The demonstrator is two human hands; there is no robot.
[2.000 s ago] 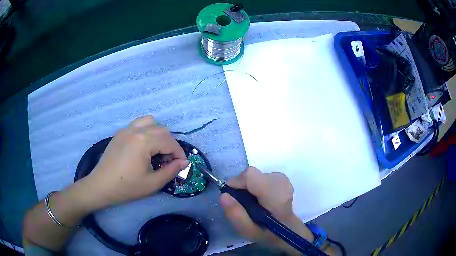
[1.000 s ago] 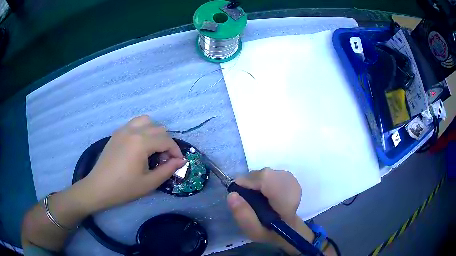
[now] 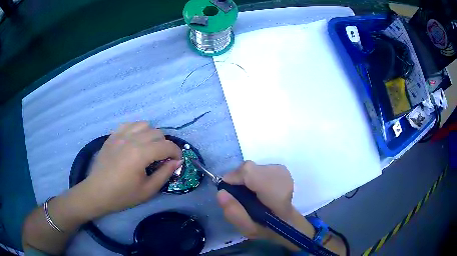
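Note:
The black headphones lie on the pale foam sheet [image 3: 125, 85]. The open earcup holds a green circuit board [image 3: 188, 176] with a small white piece at its left, partly under my fingers. My left hand [image 3: 135, 165] rests over the earcup, thumb and fingertips pinched at the board; what they pinch is too small to tell. My right hand [image 3: 258, 197] holds the dark soldering iron [image 3: 250, 204] like a pen, its metal tip at the board's upper right part. Whether the tip touches is unclear. The other earcup [image 3: 169, 235] lies nearest me.
A green solder spool [image 3: 210, 27] stands at the back, with thin solder wire curling from it. A dark strand [image 3: 188, 123] lies beyond the earcup. White paper [image 3: 300, 100] lies right, then a blue tray [image 3: 346, 75] with a yellow sponge [image 3: 398, 96].
Since a second ago, the iron's tip has moved left, from the board's edge onto the board area. My left hand stays at the board. The whole view has shifted slightly.

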